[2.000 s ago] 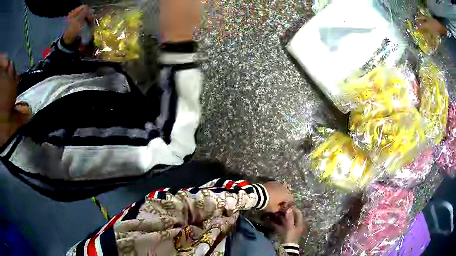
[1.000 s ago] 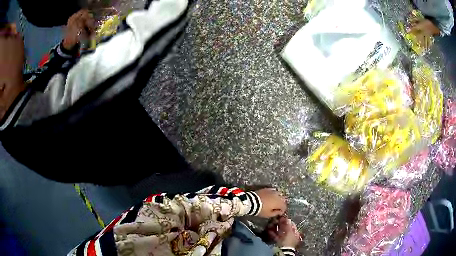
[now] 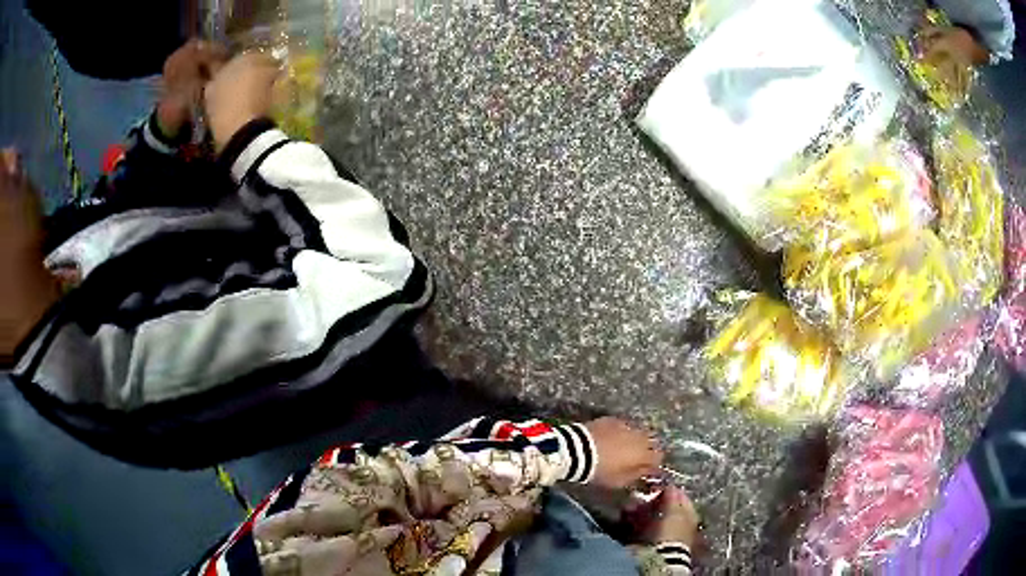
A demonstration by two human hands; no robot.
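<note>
My left hand (image 3: 626,452), in a striped cuff, is at the lower middle over the speckled table (image 3: 540,225). My right hand (image 3: 677,518) is just below it, near the bottom edge. The fingertips meet around a small reddish and white spot that is too blurred to name. A thin curved glare, possibly a clear poly bag (image 3: 703,456), lies beside my fingers. Whether either hand grips it cannot be told. Filled bags of yellow pieces (image 3: 776,362) lie to the right, and a filled bag of pink pieces (image 3: 887,467) lies near the table edge.
A white plastic bag or stack (image 3: 765,107) lies behind the yellow bags. A person in a black-and-white jacket (image 3: 214,304) on the left has both hands at a yellow-filled bag (image 3: 302,96). Another person's hand (image 3: 956,47) is at top right. A purple tray or stool (image 3: 943,523) is lower right.
My hands have shifted slightly right, staying close together. The neighbour's near arm swung across and is now bent, with its hand back at the yellow-filled bag.
</note>
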